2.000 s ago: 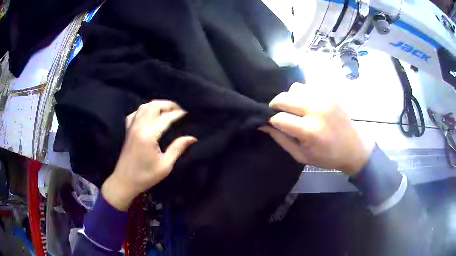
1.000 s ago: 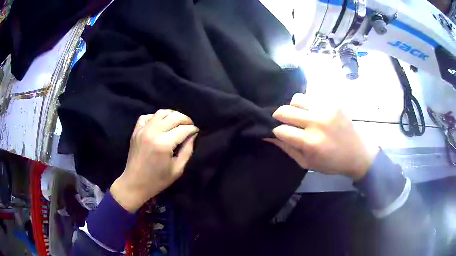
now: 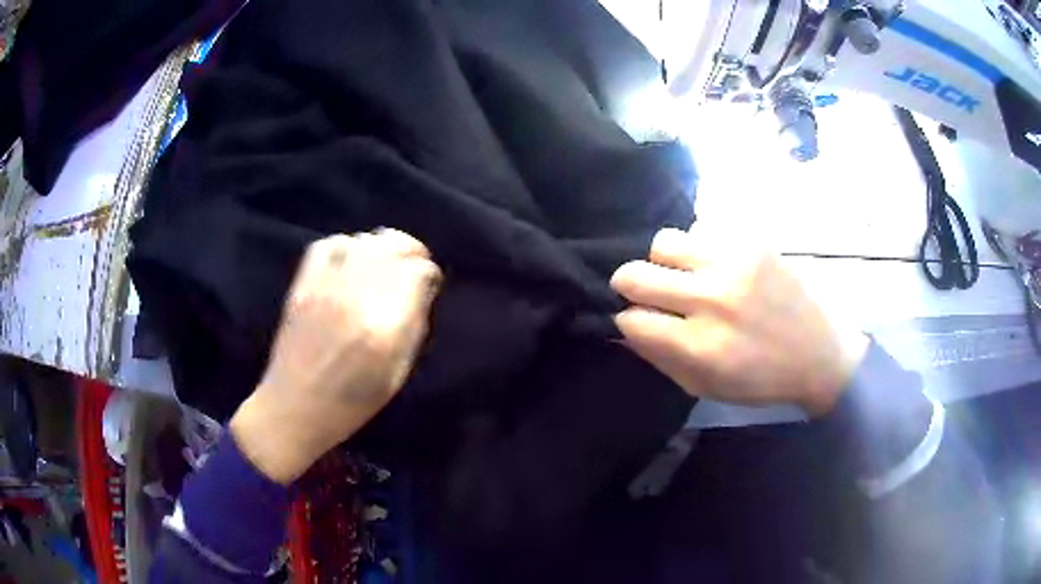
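A large black garment [image 3: 457,148] lies in loose folds over the table and hangs over its front edge. My right hand [image 3: 719,319] pinches the garment's edge between thumb and fingers, below the sewing machine head. My left hand [image 3: 356,331] is closed on the cloth to the left, its fingertips curled in and partly hidden. The stretch of cloth between my hands is slightly creased. The white machine head [image 3: 936,86] with "JACK" lettering stands at the upper right. Its grey attachment [image 3: 796,119] hangs down; the needle area is lost in glare.
Black shears [image 3: 945,234] lie on the white table [image 3: 856,297] right of my right hand. Silvery scissors [image 3: 1014,257] are at the right rim. A measuring scale [image 3: 970,351] runs along the front edge. Dark cloth [image 3: 80,80] hangs at the upper left. A red frame [image 3: 101,491] stands below left.
My left hand has closed from an open pinch into a fist-like grip on the cloth. My right hand keeps its pinch. The machine and shears appear slightly higher in the picture.
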